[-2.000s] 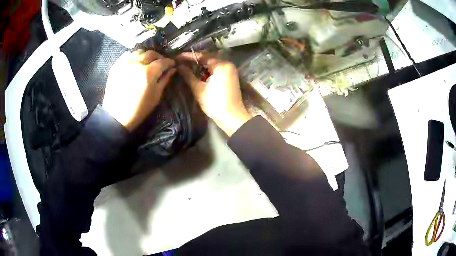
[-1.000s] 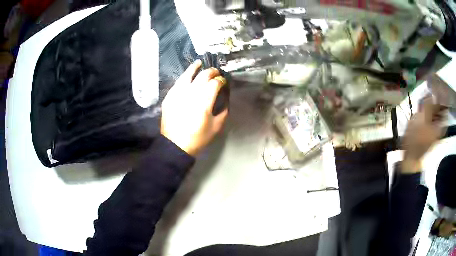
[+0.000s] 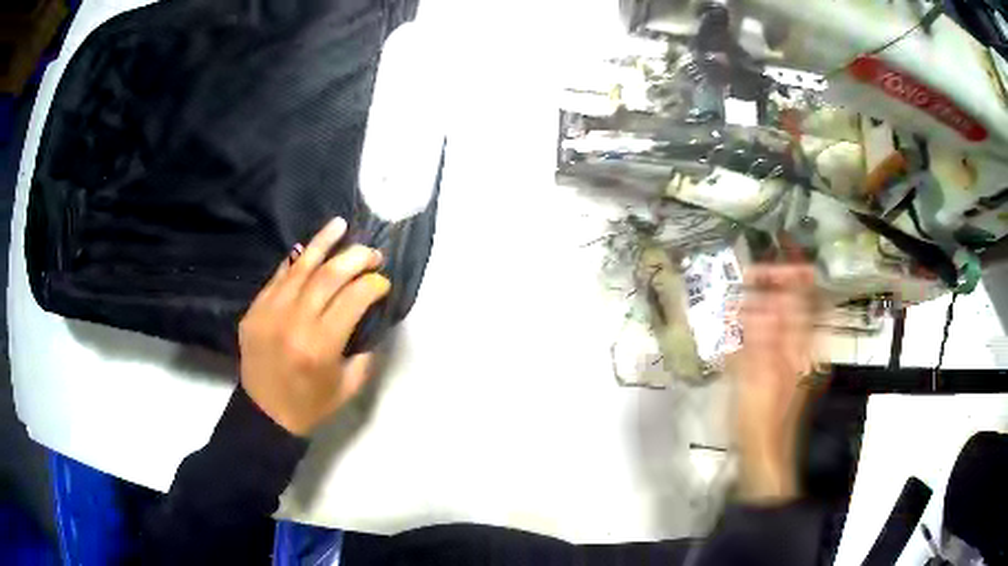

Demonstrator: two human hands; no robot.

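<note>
The black bag body (image 3: 210,144) lies flat on the left of the white table (image 3: 486,420). Its right edge is off the machine's cylinder arm (image 3: 619,149), with bare table between them. My left hand (image 3: 310,332) rests on the bag's lower right corner, fingers on the fabric; I cannot tell if the fingers grip it. My right hand (image 3: 779,343) is blurred, over the right side of the clear label packet (image 3: 713,293); whether it holds anything cannot be seen.
The white lamp head (image 3: 403,133) hangs over the bag's right edge. The sewing machine head with a red nameplate (image 3: 917,97) is at the upper right. A blue bin (image 3: 94,509) is below the table at the lower left. Loose threads lie around the packet.
The bag has moved left, away from the machine arm, with my left hand at its corner. My right hand has come back from the far right side to the packet.
</note>
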